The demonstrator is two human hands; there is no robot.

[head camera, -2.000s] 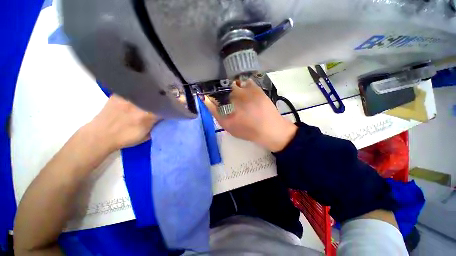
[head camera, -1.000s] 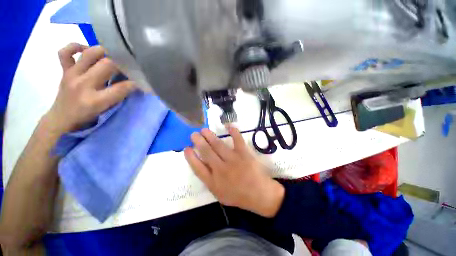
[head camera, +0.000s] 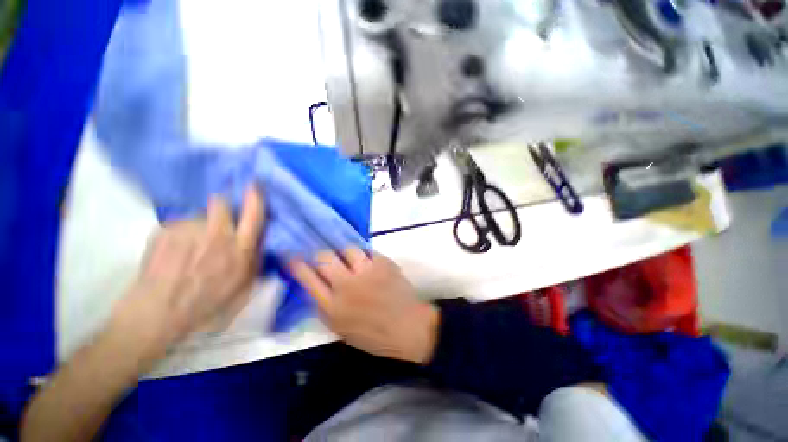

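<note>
The light-blue cloth piece [head camera: 216,168] lies left of the sewing machine head [head camera: 484,69], folded over a vivid blue panel [head camera: 333,186] whose edge is near the presser foot [head camera: 393,173]. My left hand [head camera: 203,259] is blurred and rests on the cloth with fingers spread; whether it grips is unclear. My right hand [head camera: 367,298] is at the cloth's lower right corner, fingertips on its edge. The fingertips' undersides are hidden.
Black-handled shears [head camera: 488,216] and dark blue snips [head camera: 555,177] lie right of the needle area. A dark rectangle, possibly a phone [head camera: 648,194], is further right. Red baskets [head camera: 644,289] and blue cloth [head camera: 657,367] are below the table [head camera: 449,272].
The light-blue cloth has swung from the lower left and now extends to the upper left. My left hand has moved down and right, my right hand slightly left onto the cloth. The view has shifted.
</note>
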